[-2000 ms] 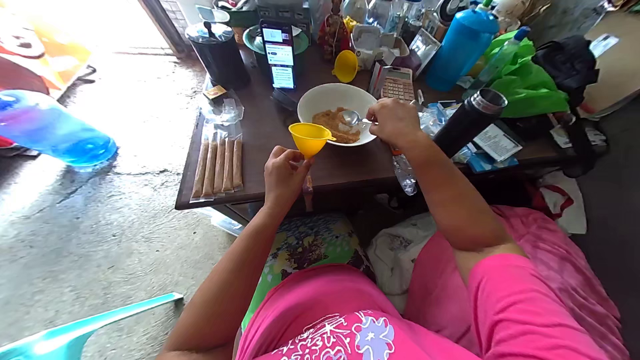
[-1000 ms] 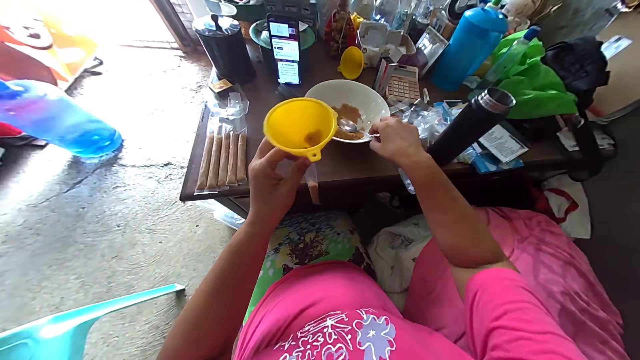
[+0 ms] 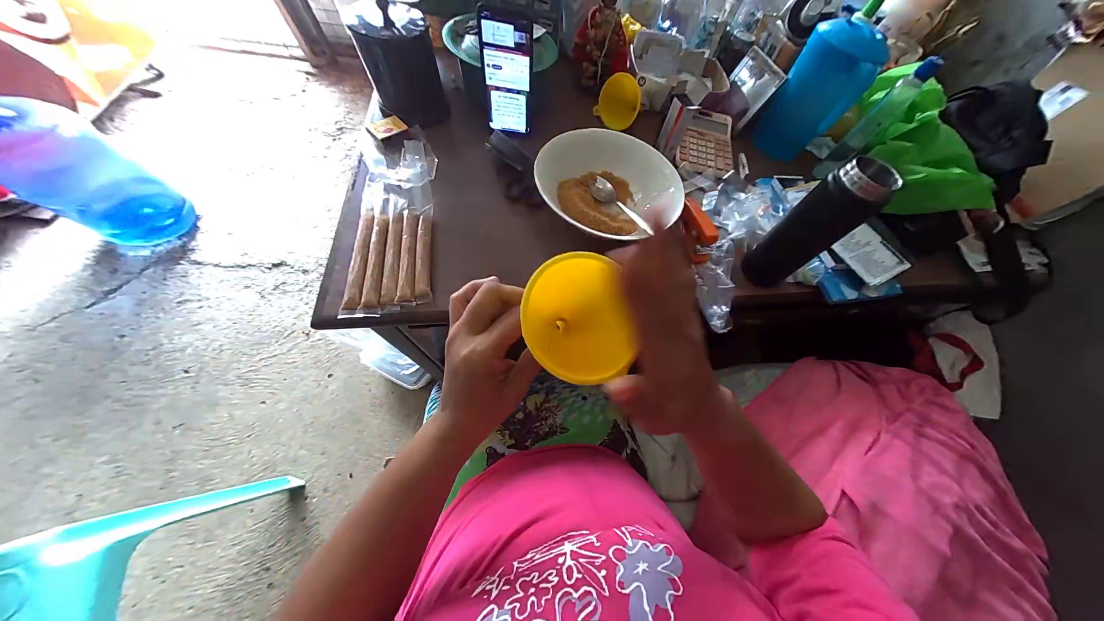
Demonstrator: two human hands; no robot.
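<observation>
My left hand (image 3: 490,345) grips a yellow plastic funnel (image 3: 576,321) by its left side; the funnel's wide mouth faces up, with a small hole showing near its middle. Blurred by motion, my right hand (image 3: 668,328) is at the funnel's right edge; whether it touches the rim I cannot tell. Beyond the funnel, a white bowl (image 3: 556,159) holds brown granules (image 3: 580,197) and a metal spoon (image 3: 619,202) resting in them. Several filled plastic tubes (image 3: 390,259) lie side by side at the table's left edge.
A phone (image 3: 505,73) stands behind the bowl near a second yellow funnel (image 3: 618,101) and a calculator (image 3: 705,143). To the right are orange-handled scissors (image 3: 700,222), clear plastic bags (image 3: 743,216), a black flask (image 3: 815,226) and a blue bottle (image 3: 819,86). A black canister (image 3: 398,69) stands back left.
My right hand has let go of the spoon, now left in the bowl, and has moved from the bowl to the funnel. The funnel in my left hand is lower and tipped differently.
</observation>
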